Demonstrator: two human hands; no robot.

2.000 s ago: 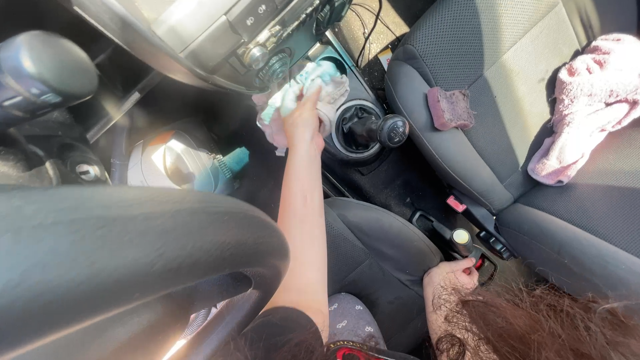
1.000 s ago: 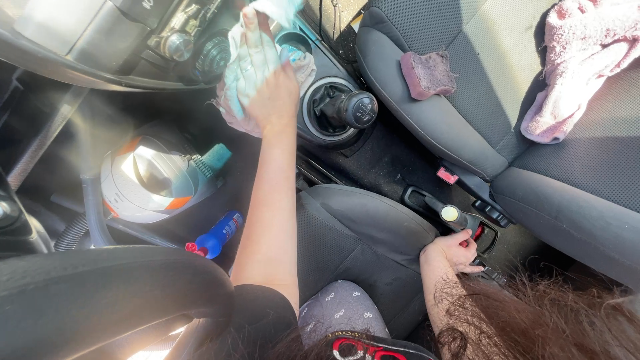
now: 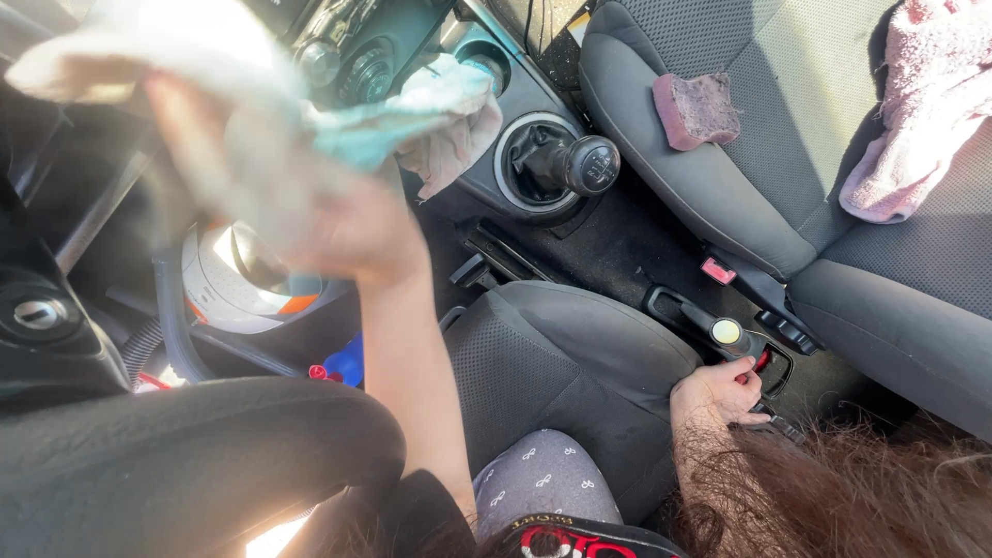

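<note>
My left hand [image 3: 349, 232], blurred by motion, grips a pale cloth [image 3: 232, 77] above the lower dashboard. A crumpled whitish and teal-looking cloth [image 3: 453, 128] lies on the centre console, beside the cup holder [image 3: 484, 62] and the gear lever [image 3: 593, 165]. Whether the two cloth parts are one piece, I cannot tell. My right hand [image 3: 721, 394] rests between the front seats with its fingers apart, against the base of the handbrake lever [image 3: 726, 332]. A worn pink sponge [image 3: 696, 111] and a pink towel [image 3: 911, 116] lie on the passenger seat.
The steering wheel [image 3: 194, 442] fills the lower left, near the ignition lock [image 3: 39, 314]. In the footwell are a white and orange appliance [image 3: 240, 287], a grey hose [image 3: 174, 318] and a blue bottle [image 3: 346, 360] with a red top. A seat-belt buckle [image 3: 718, 270] stands beside the passenger seat.
My left hand has moved left and off the console, lifting cloth with it; one second ago it lay flat on the cloth by the cup holder. My right hand stays by the handbrake.
</note>
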